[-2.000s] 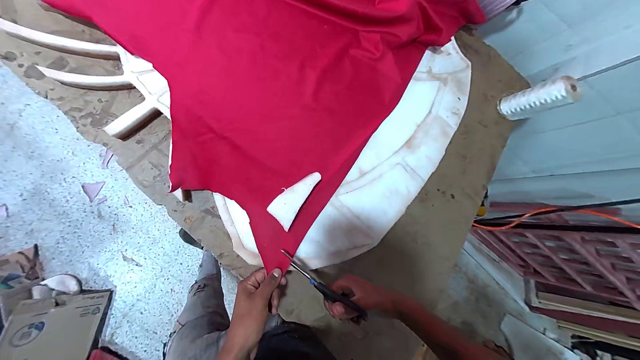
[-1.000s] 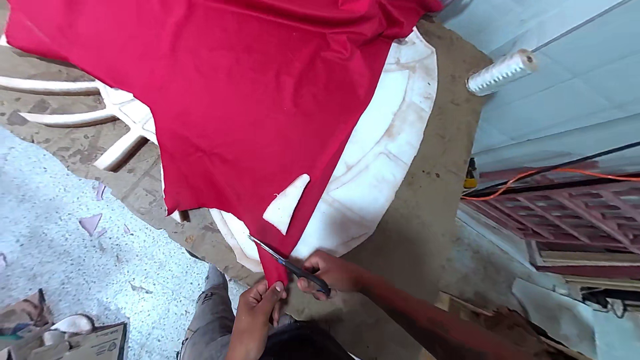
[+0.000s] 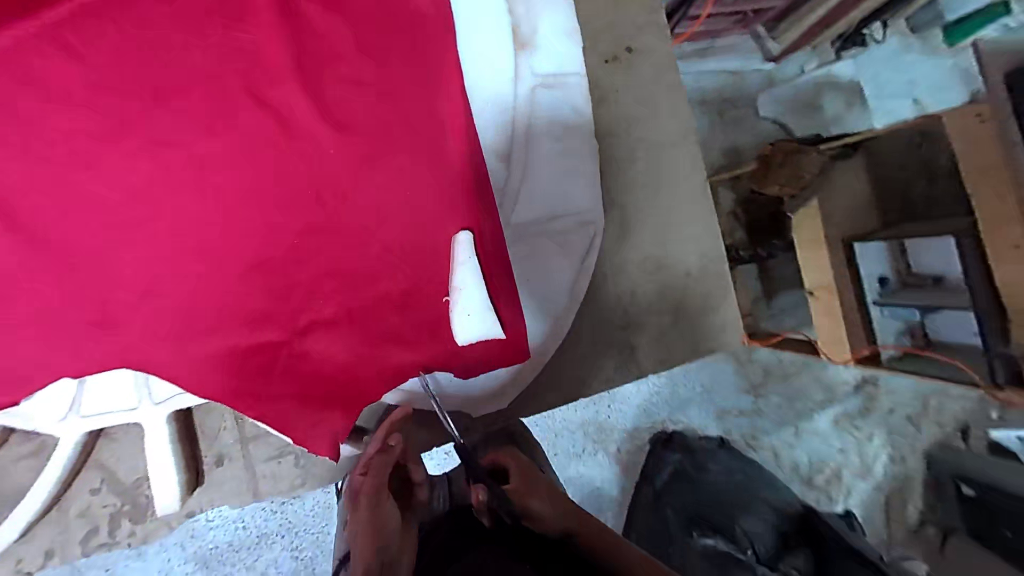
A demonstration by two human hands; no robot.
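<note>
A large red fabric sheet (image 3: 240,200) lies over a white padded shape (image 3: 560,176) with curved strips at its lower left. Near the fabric's lower right corner rests a small white tapered piece (image 3: 473,296). My right hand (image 3: 520,488) grips the dark handles of a pair of scissors (image 3: 442,412), whose tips point up at the fabric's lower edge. Beside the blades, to their left, is my left hand (image 3: 384,488), fingers raised just below the fabric edge; I see nothing held in it, and its palm side is partly hidden.
Under the white shape is a brown board (image 3: 656,264). At the right stand wooden frames (image 3: 820,280) with an orange cord (image 3: 928,352) running across them. A black bag-like item (image 3: 720,504) lies on the speckled floor at the lower right.
The fabric's narrow lower corner, which my left hand was holding, is cut away, and that hand no longer grips it. The view has swung strongly to the right.
</note>
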